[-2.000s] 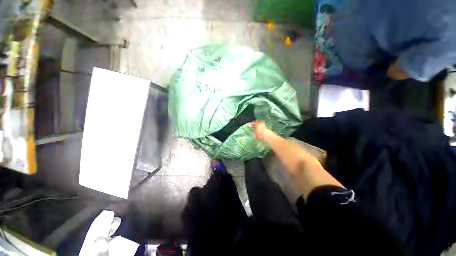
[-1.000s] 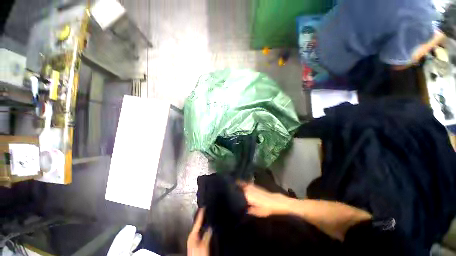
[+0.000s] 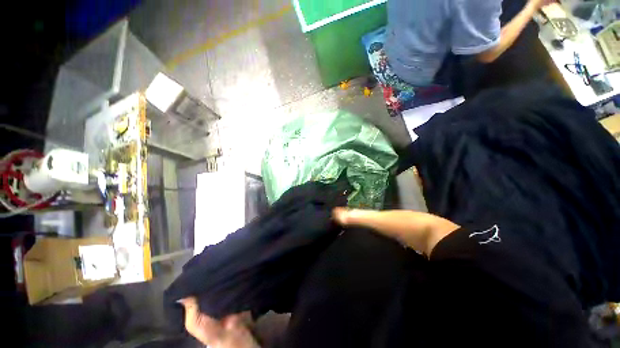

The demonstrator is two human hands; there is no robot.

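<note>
A black garment (image 3: 255,251) is stretched between my two hands, in front of my body and over the near side of the sack. My left hand (image 3: 214,326) grips its lower left end, near the bottom edge, slightly blurred. My right hand (image 3: 345,216) grips its other end, close to the sack mouth. The green woven sack (image 3: 316,146) stands on the floor; the garment hides most of its mouth. A wide black garment pile (image 3: 523,177) lies at my right.
A seated person in light blue (image 3: 435,41) is at a machine table at upper right. A green bin (image 3: 347,41) stands behind them. A white bench (image 3: 219,207) is left of the sack. A table (image 3: 139,251) with a cardboard box (image 3: 51,268) is further left.
The black cloth, bunched between my hands before, is now spread out to the left. My left hand has moved left. The view has turned, and more of the left table shows.
</note>
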